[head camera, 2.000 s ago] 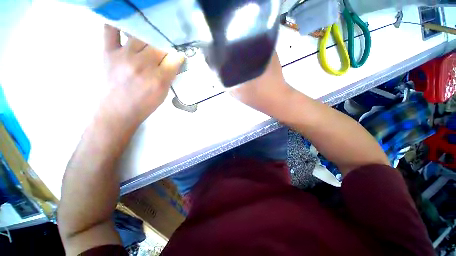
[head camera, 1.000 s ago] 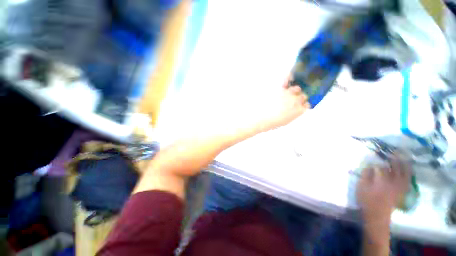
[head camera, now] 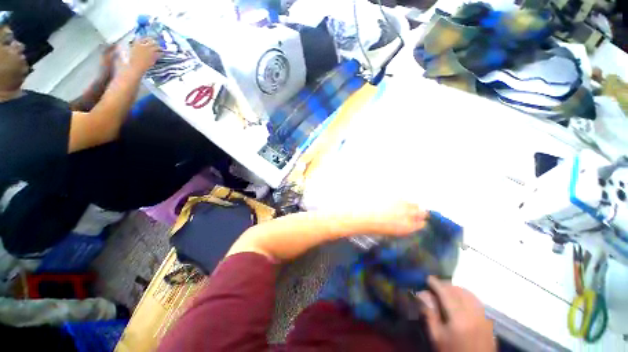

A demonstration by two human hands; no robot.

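A bunched plaid fabric piece (head camera: 385, 271) in blue, black and olive-yellow is at the front edge of the white table, over my lap, somewhat blurred. My left hand (head camera: 406, 218) holds its upper edge. My right hand (head camera: 458, 316) is at its lower right side, with fingers curled on the cloth. The sewing machine (head camera: 595, 196), white with a blue stripe, stands at the right. Shears (head camera: 585, 313) with one yellow and one green loop lie below it, near the table edge.
A heap of plaid pieces with white curved edges (head camera: 537, 75) lies at the back right. A neighbouring machine (head camera: 268, 69), plaid cloth (head camera: 317, 103) and red-handled scissors (head camera: 200, 97) are at the left. A person in black (head camera: 41, 137) sits there. A box with dark cloth (head camera: 213, 234) stands below.
The view has swung left. My left hand has brought the plaid cloth from the table back to the front edge. My right hand has left the shears area and is now at the cloth.
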